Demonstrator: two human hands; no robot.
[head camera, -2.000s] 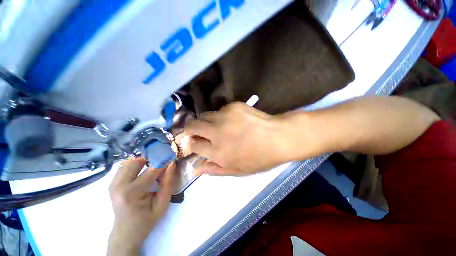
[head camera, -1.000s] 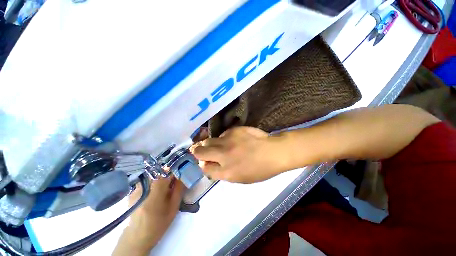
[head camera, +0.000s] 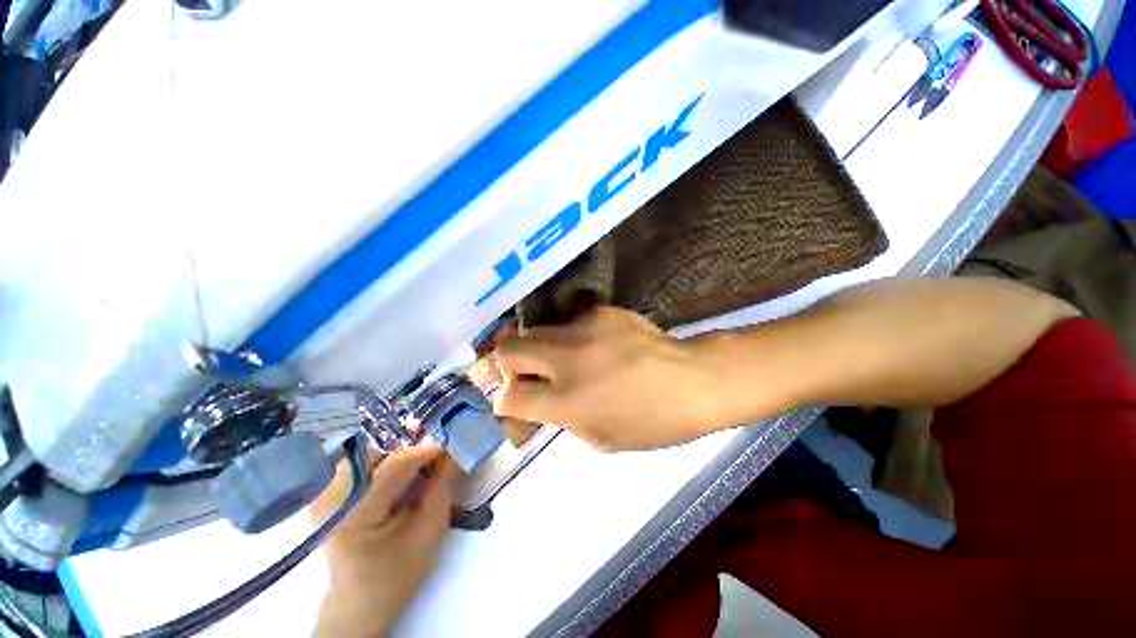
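The brown woven cloth (head camera: 760, 212) lies flat under the machine arm and bunches up near the needle area. My right hand (head camera: 610, 380) is at the bunched end, with its fingers bent closed on the cloth beside the needle area. My left hand (head camera: 392, 517) is on the other side of the grey-blue block (head camera: 471, 434). Its fingertips are partly hidden behind the block and metal parts, so its hold cannot be told. The presser foot and needle are not clearly visible.
The white JACK machine head (head camera: 411, 162) fills the upper left. A grey knob (head camera: 277, 480) and a curved metal guard (head camera: 326, 514) stand near my left hand. Red-handled scissors (head camera: 1040, 44) and small snips (head camera: 953, 72) lie at the far right, near the measuring-tape edge (head camera: 698, 509).
The view has shifted, showing more of the machine head than two seconds ago. Over the last second both hands stay near the needle area, and my left fingers show a little more beside the block.
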